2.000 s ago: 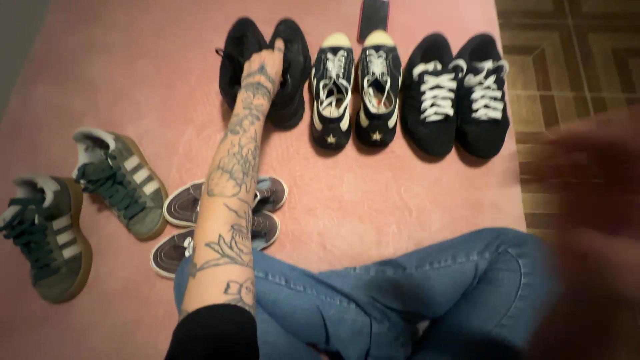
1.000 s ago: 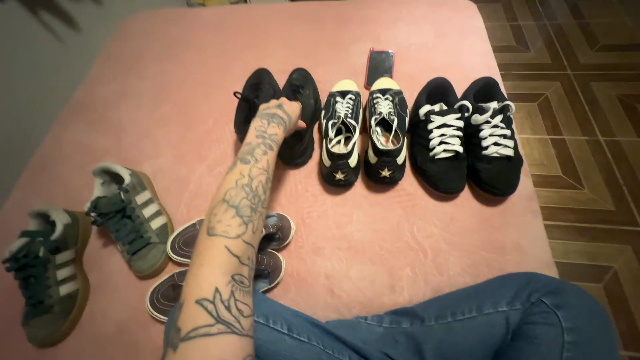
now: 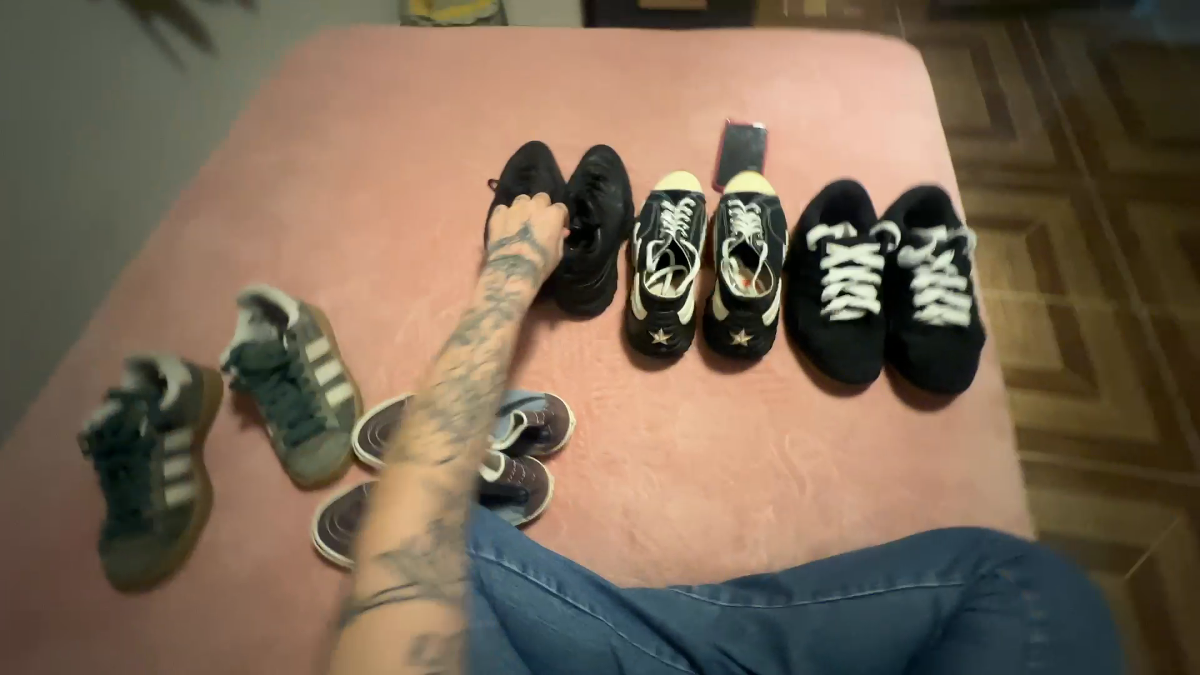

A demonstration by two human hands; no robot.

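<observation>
My left hand point(image 3: 528, 230), on a tattooed forearm, is closed on the ankle end of the left black shoe point(image 3: 532, 173). Its fellow, the right black shoe point(image 3: 600, 197), stands close beside it, toe pointing away. To the right come black-and-white lace-up sneakers point(image 3: 662, 314) with cream toe caps and heel stars. Farthest right in the row are black sneakers point(image 3: 839, 342) with thick white laces, toes toward me. My forearm partly covers dark slip-shaped low sneakers point(image 3: 530, 427) with white sole edges. My right hand is out of view.
Green-grey sneakers with white stripes point(image 3: 300, 412) rest at the left of the pink covered surface point(image 3: 656, 487). A phone-like dark device with a red edge point(image 3: 743, 150) lies behind the starred pair. My jeans-clad legs point(image 3: 797, 619) are in front; patterned floor point(image 3: 1078, 375) lies right.
My left hand has shifted from the right black shoe to the left one of that pair. A blurred hand at the right edge two seconds ago has left the view. The view has shifted.
</observation>
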